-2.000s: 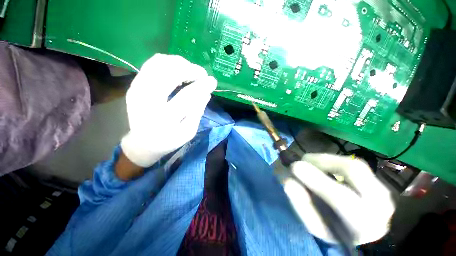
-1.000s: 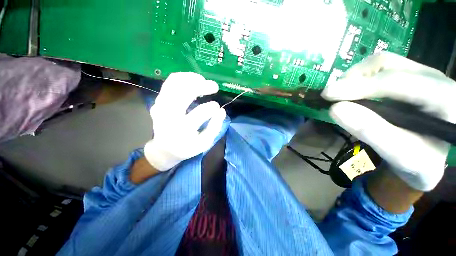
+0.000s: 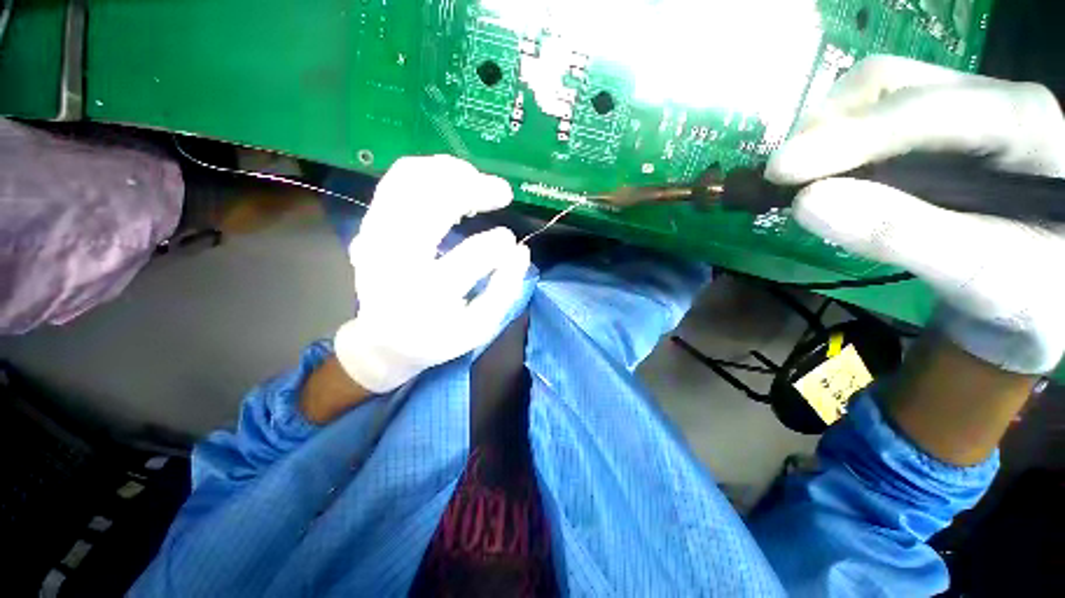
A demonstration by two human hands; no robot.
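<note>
A green printed circuit board [image 3: 450, 129] lies solder side up, with strong glare across its middle. My left hand [image 3: 432, 275], in a white glove, pinches thin solder wire [image 3: 551, 220] near the board's front edge. The wire's front end reaches a row of pads, and its rest trails off to the left. My right hand [image 3: 934, 199], in a white glove, holds the black handle of a soldering iron [image 3: 707, 189] from the right. The iron's brass-coloured tip points left and meets the wire's end at the row of pads; exact contact cannot be told.
A green mat [image 3: 222, 70] lies left of the board, with a metal strip [image 3: 72, 58] across it. Another person's pale purple sleeve [image 3: 88, 222] is at the left. A coiled black cable [image 3: 794, 391] with a paper tag [image 3: 832, 383] hangs below the bench edge.
Over two seconds the iron has swung from below the board's edge to nearly level from the right, its tip at the pads. Since one second ago, my right hand has risen slightly.
</note>
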